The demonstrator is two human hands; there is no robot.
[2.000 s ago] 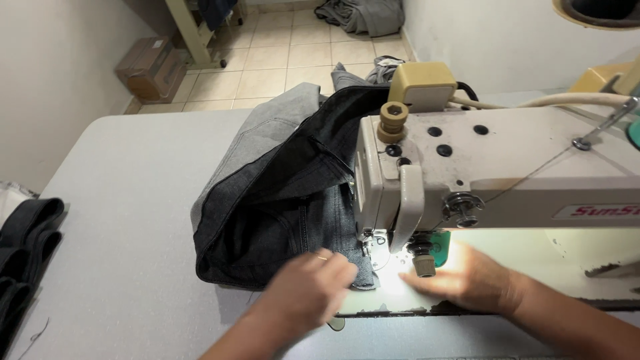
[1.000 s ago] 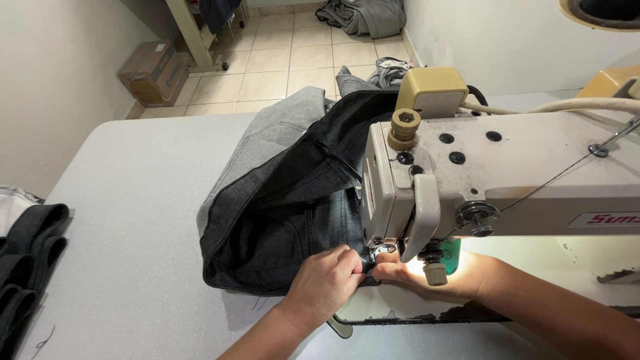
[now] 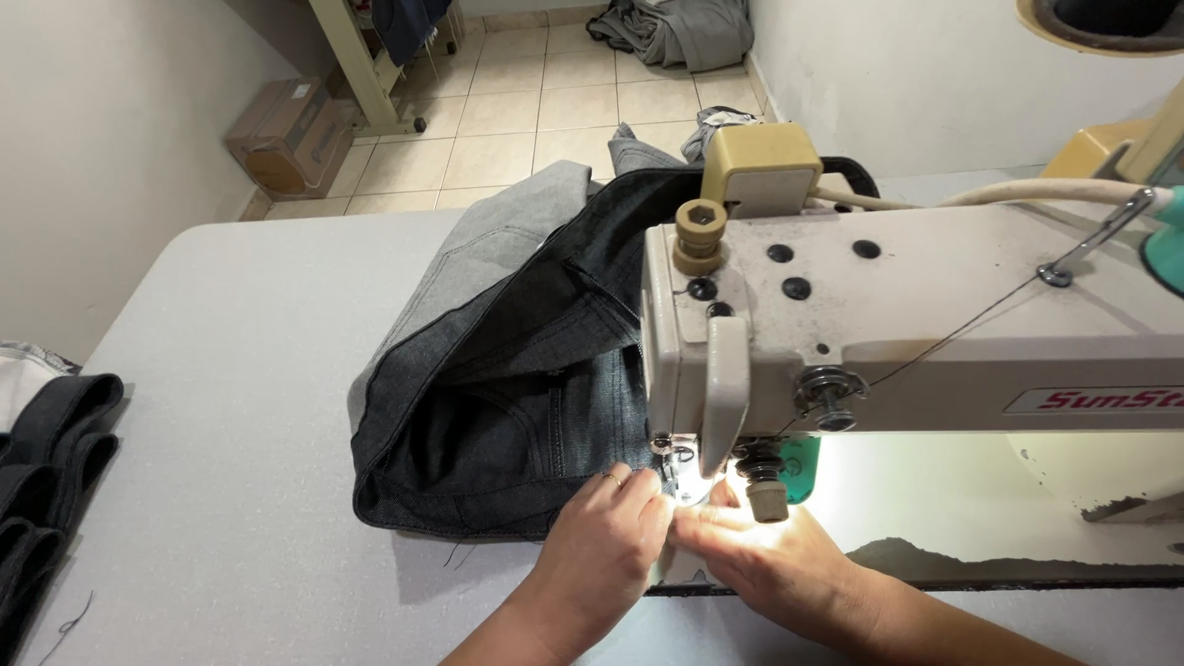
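Note:
A dark denim garment [image 3: 481,425], its waistband forming an open loop and its outside lighter grey, lies on the table left of the head of a SunStar sewing machine [image 3: 888,305]. My left hand [image 3: 615,546], a ring on one finger, pinches the garment's near edge just in front of the needle area. Close against it, my right hand [image 3: 768,555] has its fingertips under the lamp light beside the presser foot [image 3: 671,462]. What the right fingers hold is hidden by glare and the hands. Dark thread runs from a thread guide [image 3: 1054,274] to the tension discs [image 3: 832,398].
Folded dark denim pieces [image 3: 55,462] lie at the table's left edge, near a loose thread [image 3: 74,622]. Beyond the table [image 3: 259,370] are a cardboard box [image 3: 291,139], a table leg [image 3: 356,65] and a grey cloth heap [image 3: 684,32] on the tiled floor.
Two seconds ago my hands were apart, the right one behind the presser area; now they meet in front of the needle. The left hand has moved right along the garment's edge.

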